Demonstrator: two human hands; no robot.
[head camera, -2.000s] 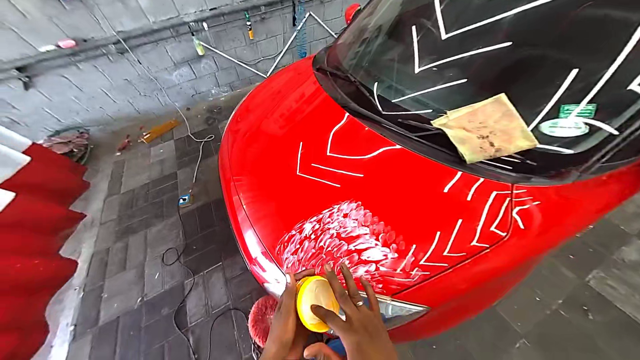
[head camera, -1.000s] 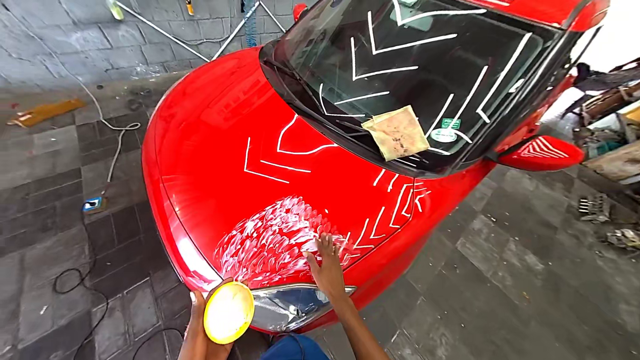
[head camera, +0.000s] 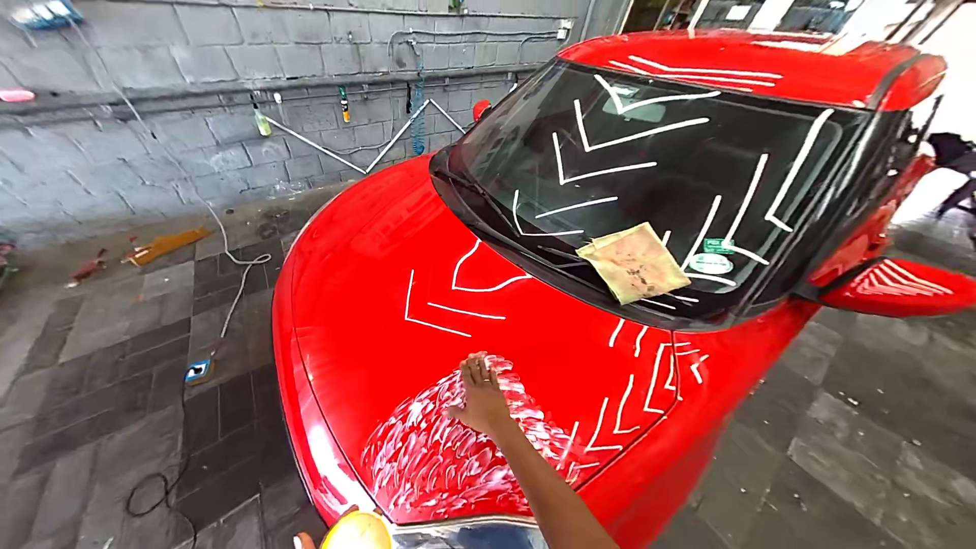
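Observation:
My right hand (head camera: 482, 395) lies with its fingers near the upper edge of a patch of white smears (head camera: 435, 450) on the red car hood (head camera: 366, 305); nothing shows in its grip. At the bottom edge my left hand (head camera: 305, 540), mostly cut off, holds a round yellow container (head camera: 357, 531). White angled strokes mark the hood, the windshield (head camera: 648, 152) and the side mirror (head camera: 900, 287). A stained yellow cloth (head camera: 637, 263) rests at the base of the windshield, beside green and white stickers.
A grey block wall (head camera: 191, 91) with pipes and hanging bottles stands behind the car. On the paved floor at left are a cable (head camera: 221, 229), a blue-and-white connector box (head camera: 198, 371) and an orange-brown piece (head camera: 168, 245).
My right hand has left the yellow container, where it was two seconds ago, and moved farther up the hood over the white smears. The left hand still holds the container. The view has shifted.

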